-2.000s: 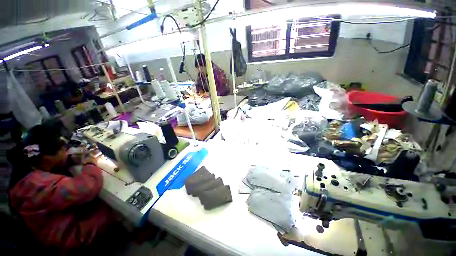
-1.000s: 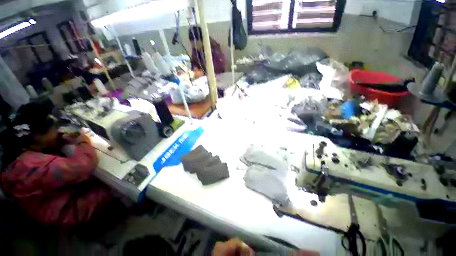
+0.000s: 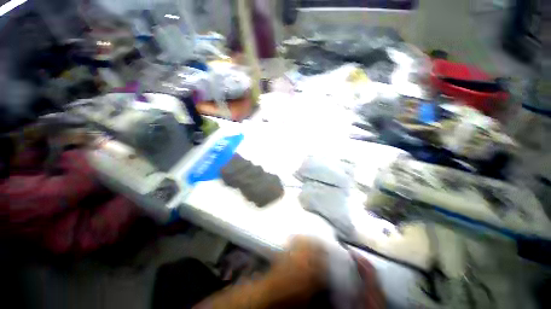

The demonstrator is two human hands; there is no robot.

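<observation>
The view is motion-blurred. My left hand (image 3: 302, 262) reaches in from the bottom, over the table's front edge. A pale fabric piece (image 3: 339, 268) hangs between it and my right hand (image 3: 367, 280), which is a blurred reddish shape partly cut off below. Both hands appear closed on the piece; finger detail is hidden by blur. Flat pale grey pieces (image 3: 326, 196) lie on the white table (image 3: 241, 220) just beyond my hands. Dark grey-brown pieces (image 3: 252, 181) lie overlapping in a row to their left.
The right sewing machine (image 3: 447, 187) stands right of the pale pieces, with blurred dark scissors (image 3: 432, 280) below. The neighbouring machine (image 3: 154, 136) and a person's red sleeve (image 3: 66, 199) are at left. Scraps (image 3: 474, 130) and a red basin (image 3: 468, 84) are behind.
My hands have risen into view from the bottom edge, with a pale piece now between them. The camera has tilted down and the picture has blurred.
</observation>
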